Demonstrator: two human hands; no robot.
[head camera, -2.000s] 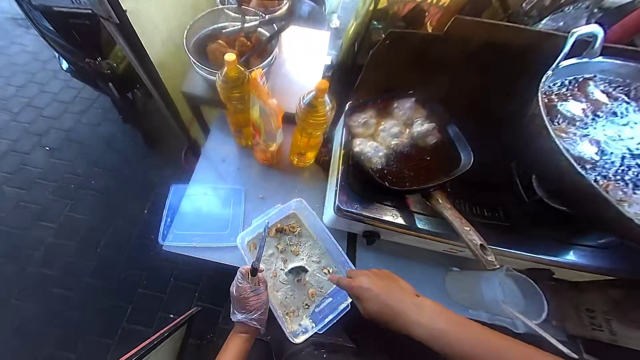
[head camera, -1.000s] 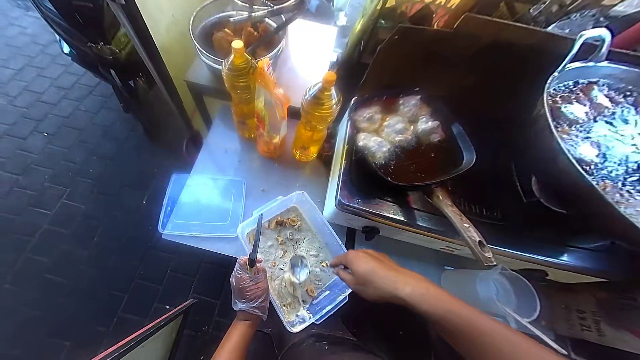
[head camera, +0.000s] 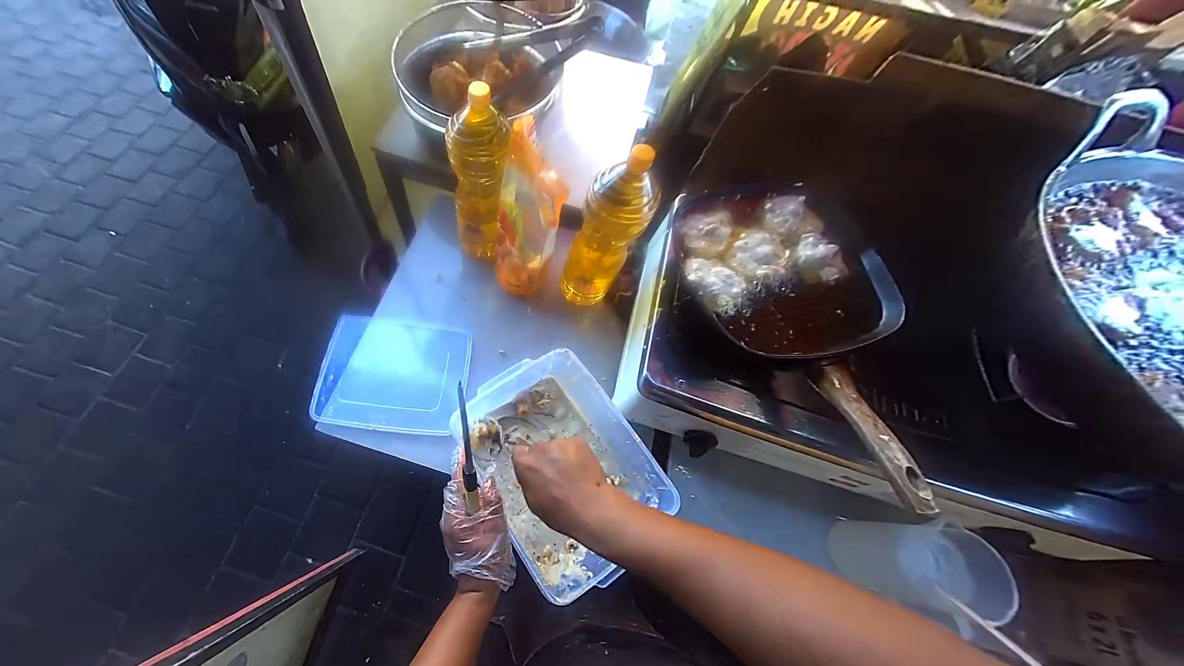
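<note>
My left hand (head camera: 477, 527), in a clear plastic glove, grips a thin knife (head camera: 466, 444) pointing up at the left edge of a clear plastic container (head camera: 638, 453). Batter with chopped pieces (head camera: 532, 527) fills the container's bottom. Bare and closed, my right hand (head camera: 564, 476) is over the batter and holds a metal spoon (head camera: 511, 433), its bowl in the upper part of the batter. Several battered lumps (head camera: 758, 254) fry in dark oil in a square frying pan (head camera: 888, 305) on the gas stove.
A translucent lid (head camera: 393, 375) lies left of the container. Oil bottles (head camera: 610, 222) and an orange plastic pouch (head camera: 525, 222) stand behind. At right sits a large wok (head camera: 1064, 240) of bubbling oil. The pan's handle (head camera: 879, 435) juts toward me, near a clear plastic tub (head camera: 925, 564).
My right hand has moved left over the container, carrying the spoon from the middle of the batter to its upper left part. My left hand still holds the knife at the left edge.
</note>
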